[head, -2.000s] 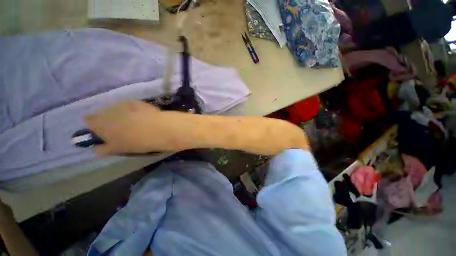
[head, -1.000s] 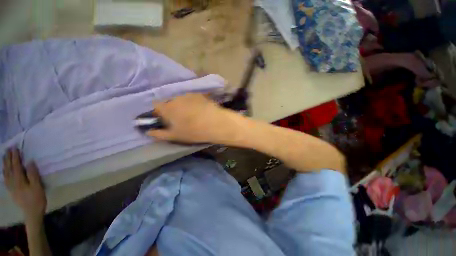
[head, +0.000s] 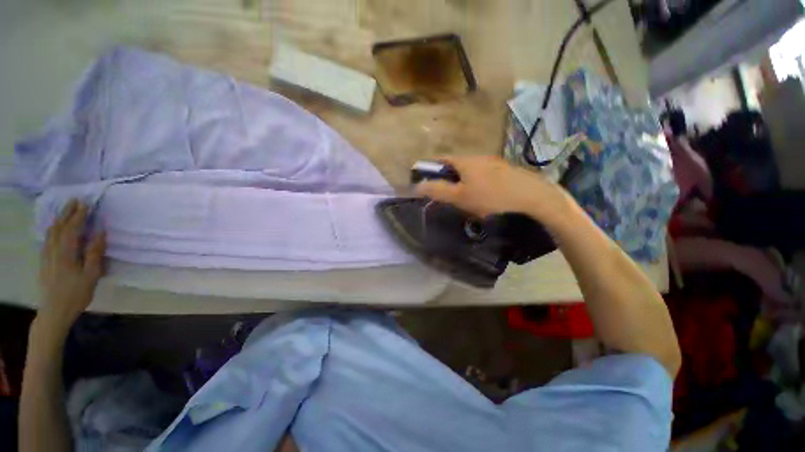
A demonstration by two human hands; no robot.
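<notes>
The lilac garment piece (head: 238,216) lies along the near part of the table, folded lengthwise, over a whitish padded board (head: 344,284) whose rounded end shows at the right. My right hand (head: 485,187) is closed on the handle of the electric iron (head: 450,243). The iron's dark pointed tip faces left, at the right end of the lilac cloth; whether its soleplate rests flat is hard to tell. My left hand (head: 72,260) lies on the left end of the cloth, fingers somewhat apart. Whether it pinches the cloth is unclear.
A white block (head: 322,78) and a square iron rest (head: 424,69) with a scorched centre are beyond the cloth. Blue floral cloth in plastic (head: 622,163) lies at the right, with the dark cord (head: 556,75) above it. Red material (head: 552,320) shows below the table edge.
The iron and my right hand have moved right along the cloth to its right end. My left hand has come onto the cloth's left end. The view has shifted, showing the iron rest.
</notes>
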